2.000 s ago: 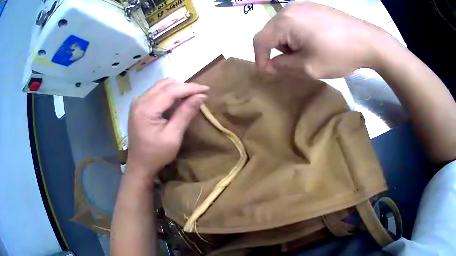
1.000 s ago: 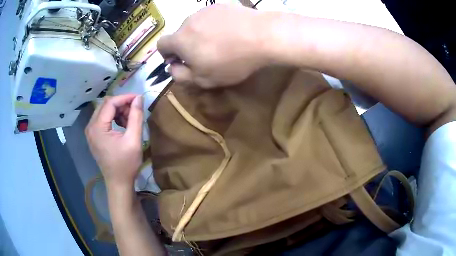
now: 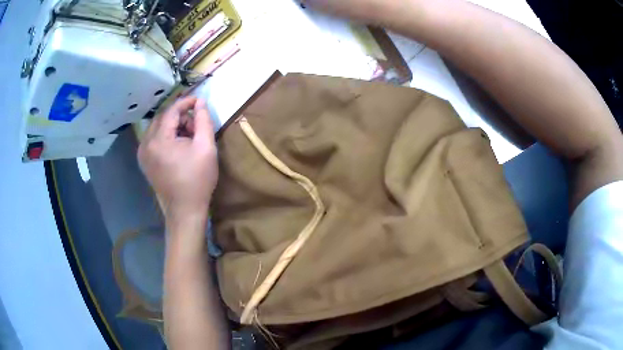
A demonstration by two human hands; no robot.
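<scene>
A tan-brown fabric bag panel (image 3: 382, 184) lies across the board and lap. A pale tan piping (image 3: 295, 179) bends down it, with loose threads at its lower end. A redder brown trim strip (image 3: 254, 99) shows at the panel's upper left edge. My left hand (image 3: 179, 154) is beside that edge near the machine head, thumb and fingertips close together; whether they hold a thread cannot be told. My right hand is cut off by the top edge; only the forearm shows. The thread snips are not visible.
The white sewing machine head (image 3: 102, 75) is at the upper left. A yellow-brown guide frame (image 3: 217, 27) stands beside it. A round tan strap loop (image 3: 123, 273) is at lower left, and another strap (image 3: 509, 290) hangs at lower right. A brown-edged piece (image 3: 393, 58) lies on the board.
My right hand, with the dark snips seen earlier, has moved from the trim edge up out of view. My left hand has shifted slightly up and right.
</scene>
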